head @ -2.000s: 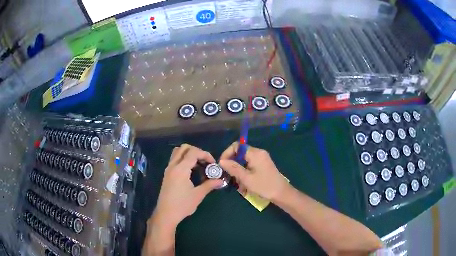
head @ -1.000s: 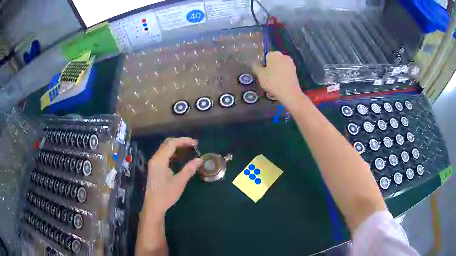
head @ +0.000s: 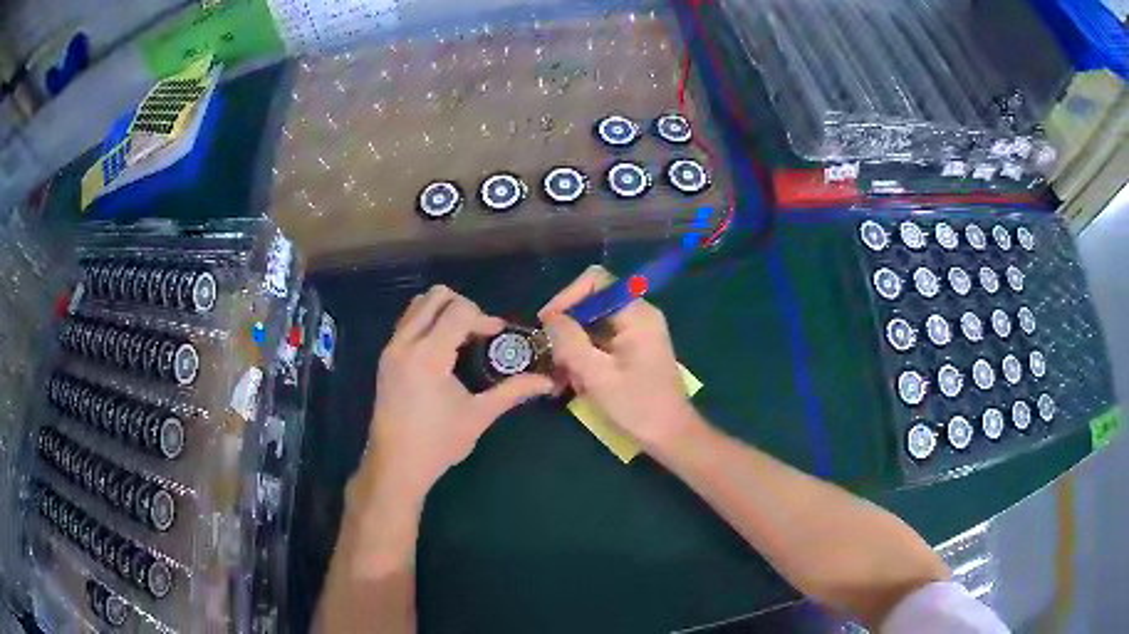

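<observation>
A round component [head: 509,353] with a black rim and silver-white centre is between my hands, above the green mat. My left hand [head: 433,384] holds it with thumb and fingers around its left side. My right hand [head: 625,372] grips a blue wired pen tool [head: 619,297] with a red spot, its tip end close to the component's right edge. A thin red lead runs from the tool to the rear. A yellow sticker sheet [head: 604,434] lies partly under my right hand. The ring-shaped fixture cannot be made out behind the component and fingers.
The centre tray [head: 372,149] holds several discs lying flat. A left tray stack [head: 266,495] holds discs on edge in rows. The right tray [head: 1065,322] holds a grid of flat discs. Clear ribbed trays [head: 891,87] are rear right; sticker sheets [head: 161,118] on a blue holder are rear left.
My right hand has come back from the centre tray to the component, with the pen tool in it. A further disc now shows in that tray's back row. My left hand now holds a disc.
</observation>
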